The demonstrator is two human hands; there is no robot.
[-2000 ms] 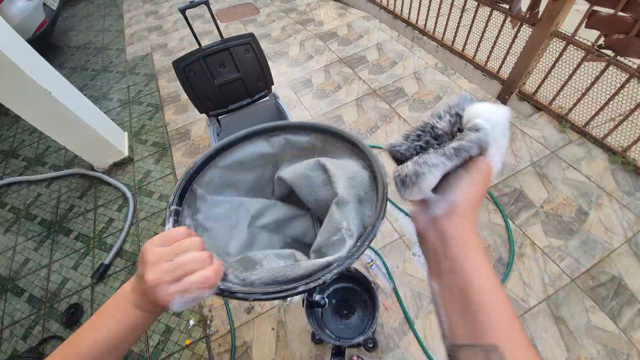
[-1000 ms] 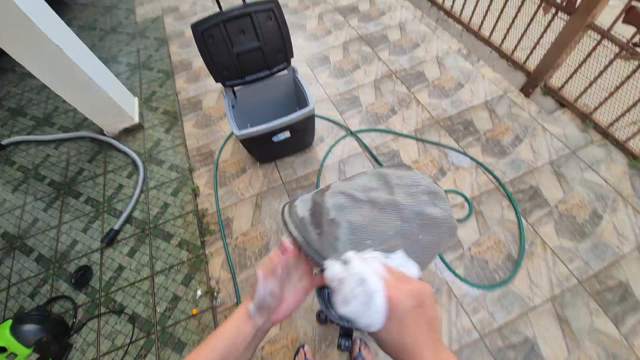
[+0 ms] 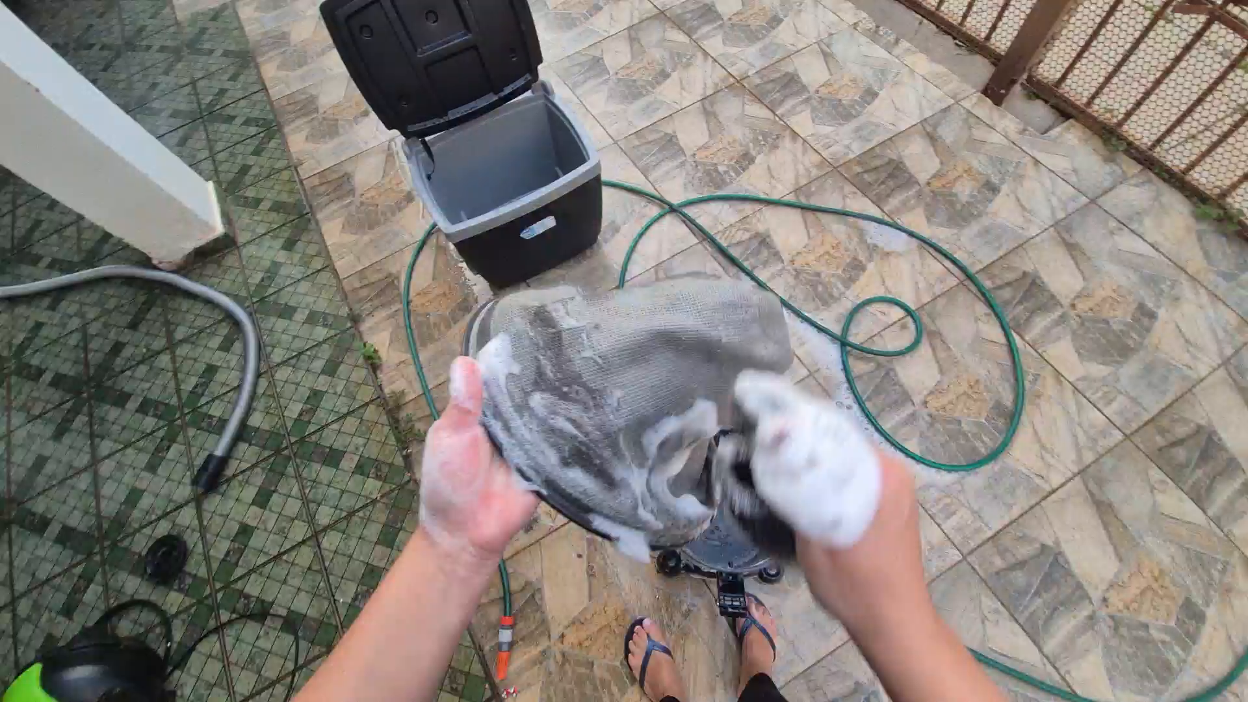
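A grey fabric filter bag (image 3: 624, 390) on a dark round rim is streaked with white foam. My left hand (image 3: 473, 478), wet with suds, supports the rim at the left, its thumb pointing up. My right hand (image 3: 838, 487), largely covered in foam, grips a dark, fluffy wash mitt or cloth (image 3: 756, 497) at the bag's lower right side. Below the bag, a black canister base (image 3: 721, 546) with small wheels stands partly hidden near my feet.
An open cooler box (image 3: 531, 229) stands ahead. A green garden hose (image 3: 1014, 361) loops over the tiles at the right. Leftward lie a grey vacuum hose (image 3: 249, 361), a black round part (image 3: 166, 558) and a green-and-black machine (image 3: 97, 668). A white pillar (image 3: 107, 146) and metal fence (image 3: 1150, 88) flank the floor.
Two seconds ago the bag's open mouth faced me and the mitt was held off to the right. Now the bag's outside shows, with more foam on it than one second ago.
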